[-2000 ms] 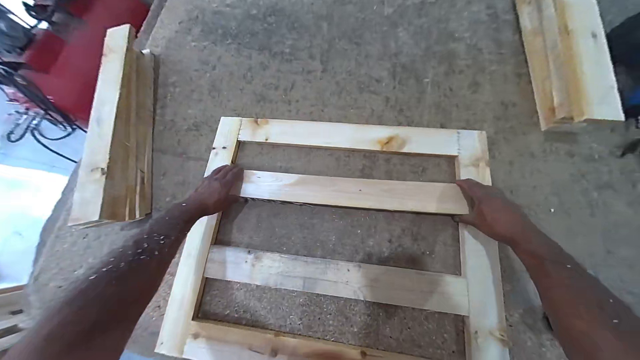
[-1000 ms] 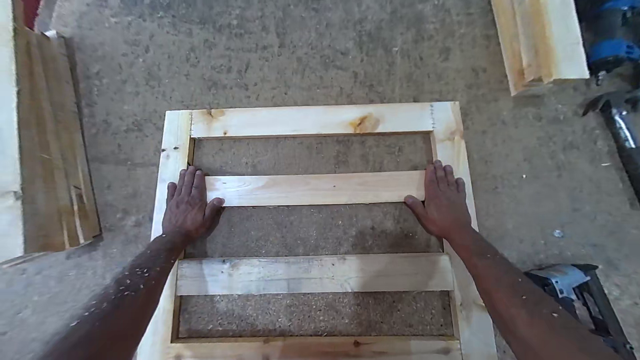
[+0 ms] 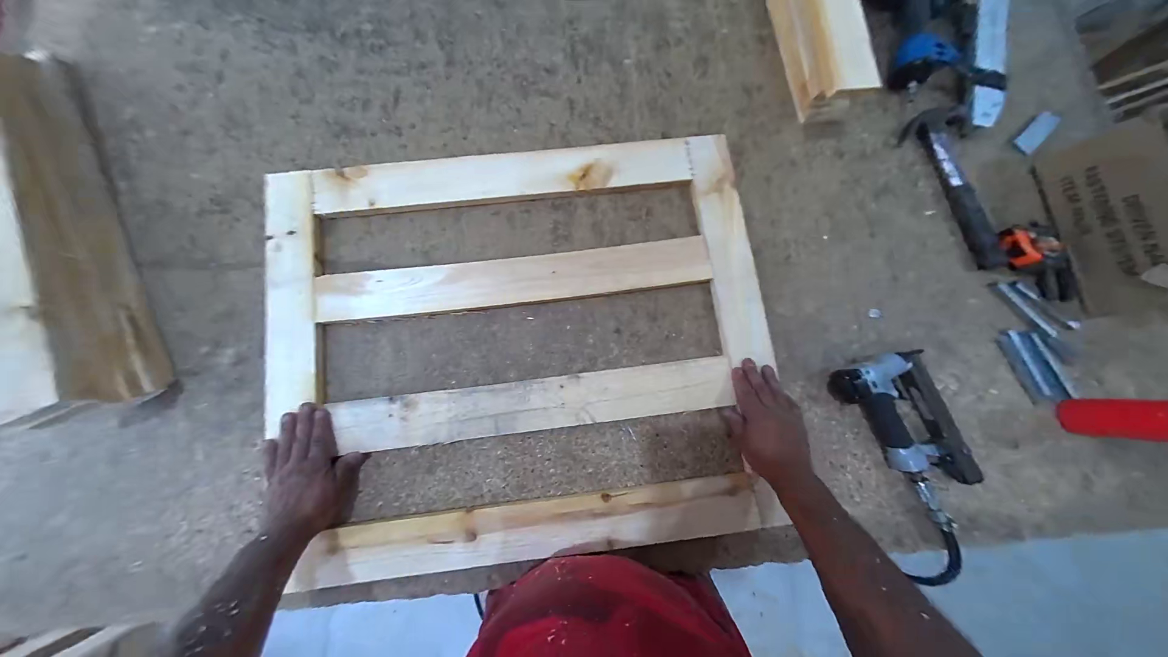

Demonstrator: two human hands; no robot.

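A rectangular wooden frame [image 3: 502,178] lies flat on the worktop, with two slats between its side pieces. My left hand [image 3: 306,474] rests flat, fingers apart, on the left side piece beside the left end of the lower slat [image 3: 538,403]. Against the right side piece lies my right hand [image 3: 769,424], its thumb by that slat's right end. The upper slat [image 3: 511,280] has neither hand on it. Neither palm grips anything.
To the right lie a pneumatic nailer [image 3: 890,411] with a hose, a hammer [image 3: 958,192], metal staple strips [image 3: 1036,365], a red handle [image 3: 1113,418] and a cardboard box [image 3: 1109,219]. Stacked boards stand at left [image 3: 82,237] and upper right [image 3: 826,50].
Both hands have moved from the ends of the upper slat to the ends of the lower slat, nearer my body. The view has shifted, showing more tools at right.
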